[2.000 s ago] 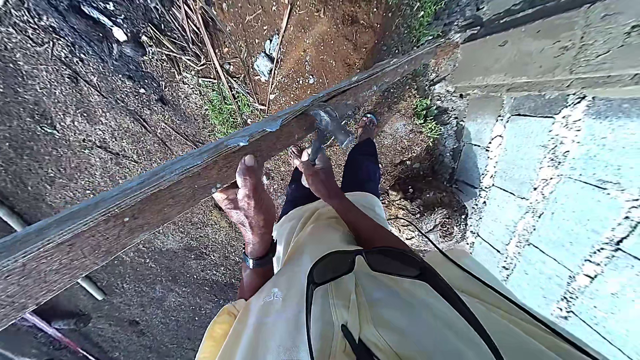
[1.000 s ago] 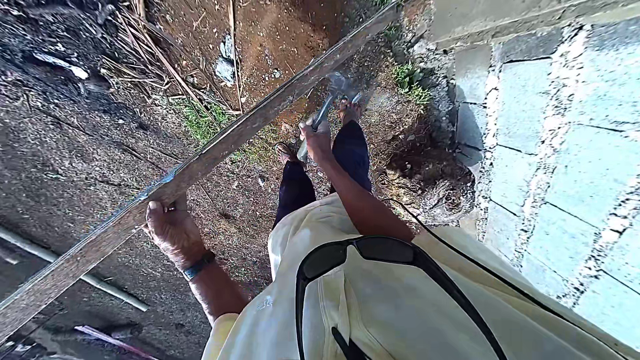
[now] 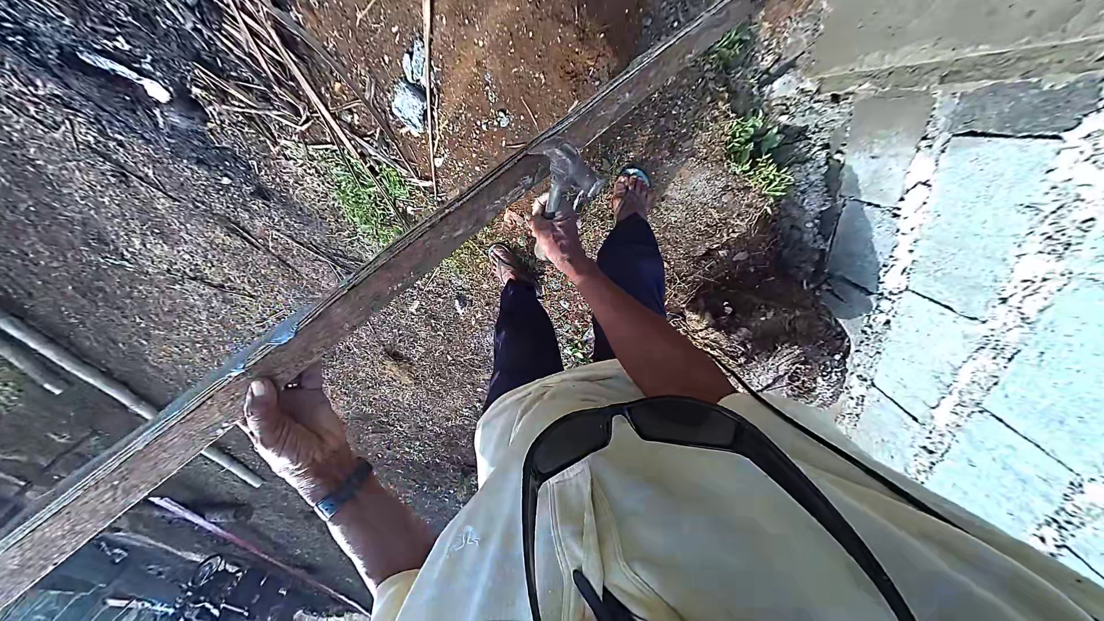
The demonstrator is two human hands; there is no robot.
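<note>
A long weathered wooden board [image 3: 414,259] runs diagonally from the lower left to the top right. My left hand [image 3: 297,427], with a dark band at its wrist, grips the board's lower edge, thumb on the near face and fingers partly hidden behind it. My right hand [image 3: 559,237] is closed around the handle of a claw hammer [image 3: 569,177]. The hammer's metal head is beside the board's lower edge, right of the middle; whether they touch cannot be told.
A concrete block wall [image 3: 957,233] with rough mortar joints stands at the right. Pipes or poles [image 3: 103,384] lie at the lower left. Dry stalks [image 3: 319,86] and a pale stone [image 3: 410,103] are on the soil beyond the board. My sandaled feet [image 3: 632,194] are below it.
My left hand has moved down and left along the board from where it was two seconds ago. The hammer stays in my right hand, its head now closer to the board than one second ago.
</note>
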